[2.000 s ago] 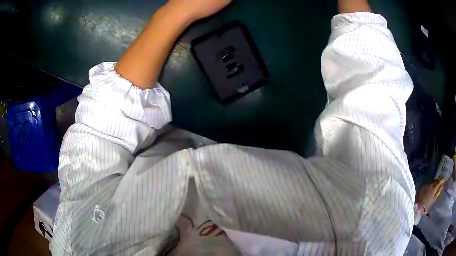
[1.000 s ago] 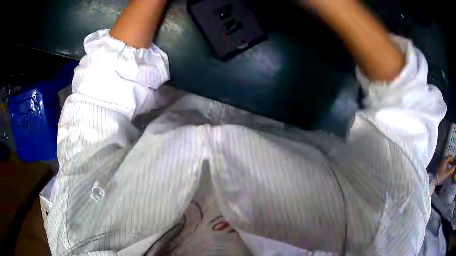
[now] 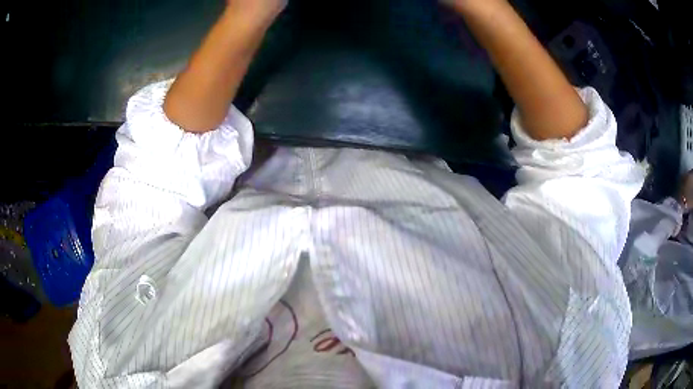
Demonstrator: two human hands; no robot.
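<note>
The dark green bench [image 3: 342,99] lies in front of me. My left hand [image 3: 258,6] is at the top edge of the picture, mostly cut off; only the wrist and a part of the hand show. My right hand [image 3: 465,4] is also cut off by the top edge, with only the wrist end in view. The fingers of both hands are out of the picture, so what they hold is hidden. No black plate shows on the bench between my forearms.
Black square plates with cut-outs [image 3: 585,53] lie in a dark jumble at the right, beyond my right forearm. A blue bin [image 3: 57,247] is below left. A white perforated tray [image 3: 688,137] and another person's sleeve [image 3: 661,258] are at the far right.
The black plate on the bench between my arms has gone out of view. My right forearm first swung outward, then shifted slightly left. My view has tilted a little.
</note>
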